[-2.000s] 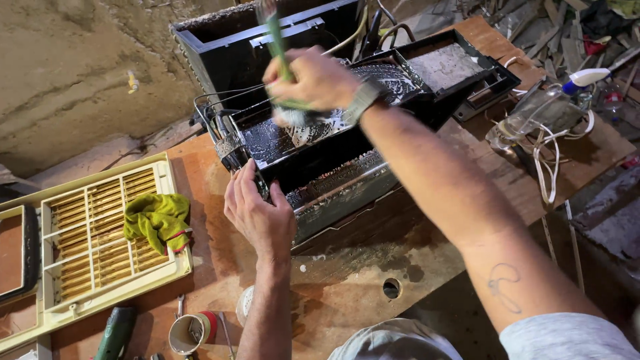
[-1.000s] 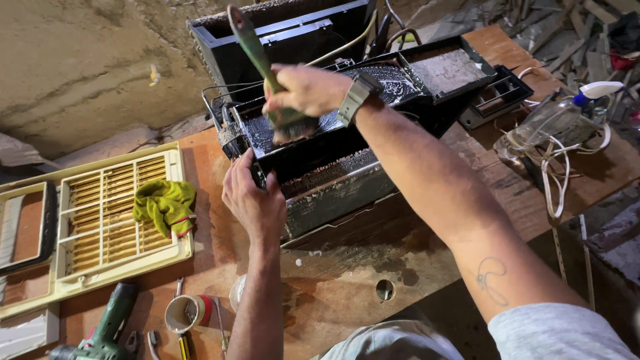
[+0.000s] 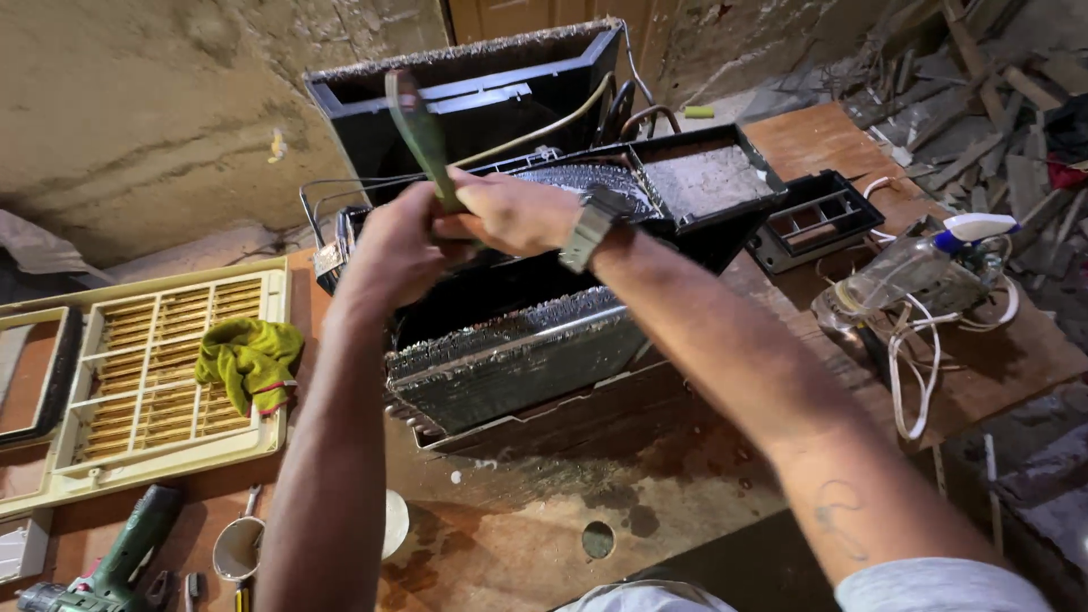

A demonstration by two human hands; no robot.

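Observation:
My right hand (image 3: 501, 208), with a watch at its wrist, is closed around the green handle of a paint brush (image 3: 421, 136), held upright over the black housing of an opened air conditioner (image 3: 697, 225). The bristles are hidden behind my hands. Beside it, my left hand (image 3: 404, 242) meets the right one near the brush's lower part; whether its fingers grip the brush cannot be made out. Wet-looking finned coil (image 3: 595, 183) shows behind the right hand. Nearer me, a second finned edge (image 3: 510, 327) runs along the unit's front.
A cream grille (image 3: 144, 374) with a yellow-green cloth (image 3: 246, 361) lies left. Below it are a green power drill (image 3: 127, 544) and a cup (image 3: 238, 548). A spray bottle (image 3: 901, 272) and white cable (image 3: 901, 382) lie right. The wooden table has a round hole (image 3: 597, 540).
My left hand has left the housing's near left edge and come up beside my right hand at the brush. The right hand still holds the brush.

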